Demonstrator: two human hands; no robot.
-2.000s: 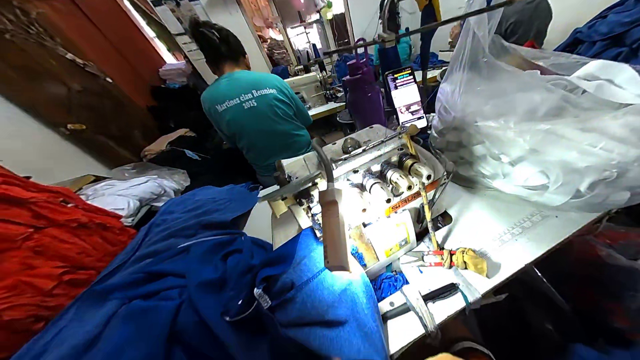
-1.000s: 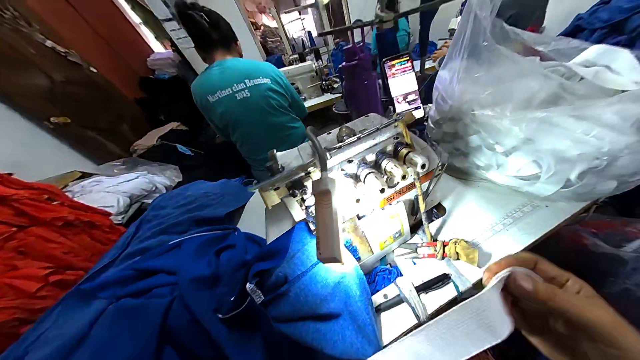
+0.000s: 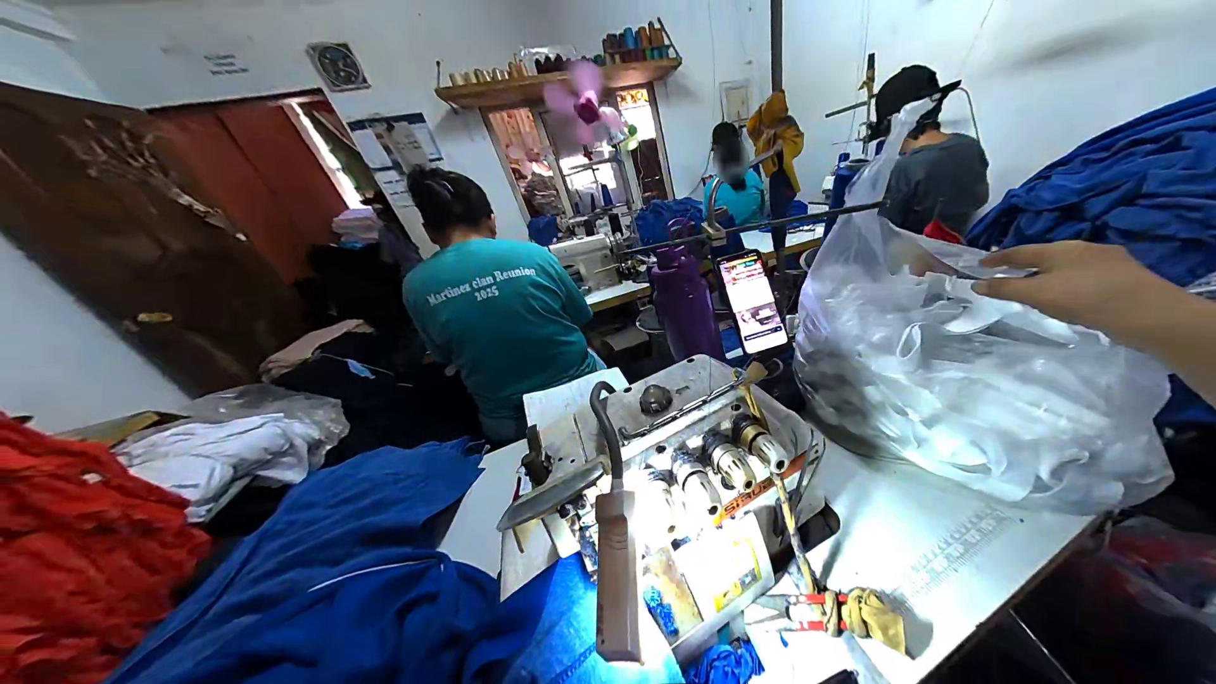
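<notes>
My right hand [image 3: 1073, 285] reaches in from the right edge, its fingers at the top opening of a translucent plastic bag [image 3: 950, 380] full of white fabric pieces. Whether the fingertips hold a white piece is not clear. My left hand is out of view. Left of the bag stands an overlock sewing machine [image 3: 703, 380], lit by a lamp with a bent neck [image 3: 616, 570]. Blue fabric [image 3: 380, 579] lies at the machine's left and front. Red-handled snips [image 3: 817, 613] with yellow cloth around them lie at its front right.
A phone [image 3: 753, 302] and a purple bottle [image 3: 686, 306] stand behind the machine. A person in a teal shirt [image 3: 494, 313] sits ahead; two other people are farther back. Red fabric [image 3: 76, 551] is heaped at left, blue fabric [image 3: 1121, 180] at far right. The white tabletop [image 3: 950, 532] ends at right.
My right hand, holding a white fabric strip near the table's front edge one second ago, is now up at the bag. The strip no longer shows there. The view has tilted up.
</notes>
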